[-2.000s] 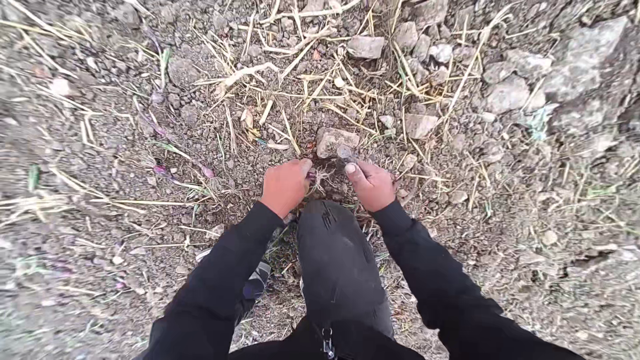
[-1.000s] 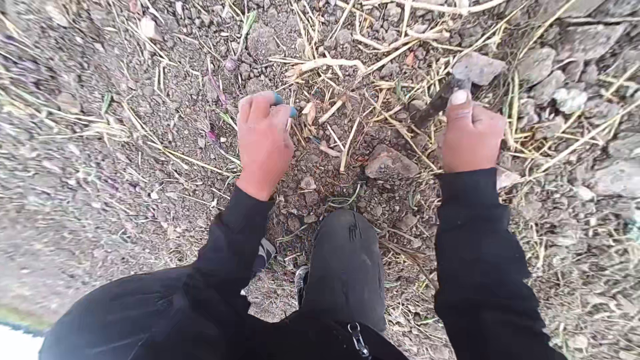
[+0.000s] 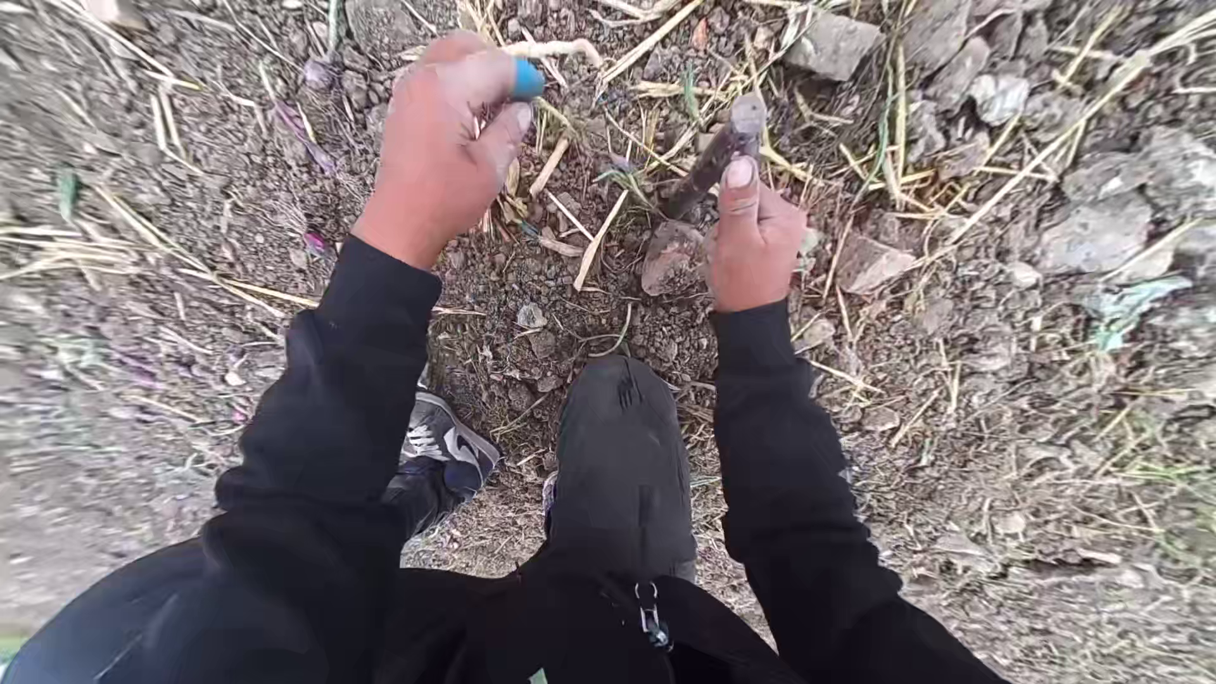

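My right hand [image 3: 758,228] is closed around a dark tool handle with a rounded, pale metal end [image 3: 727,142], its thumb lying along the tool. The tool's far end points down and left toward the soil and is hard to make out. A reddish stone [image 3: 673,256] lies just left of that hand. Up and to the left, my left hand [image 3: 446,133] hovers over straw and soil with curled fingers. A blue wrap [image 3: 527,80] covers one fingertip near the thumb. Whether those fingers hold anything is hidden. Dry straw [image 3: 600,239] lies between the hands.
Rough soil with clods surrounds me. Grey stones [image 3: 1097,228] lie at the right, and another stone [image 3: 833,46] is above my right hand. Purple-skinned plants [image 3: 304,133] lie at the left. My knee [image 3: 622,446] and shoe [image 3: 442,437] are below.
Two seconds ago both hands were close together near the knee, with pale roots by the left one. They have since moved apart and forward. The right hand still holds the tool.
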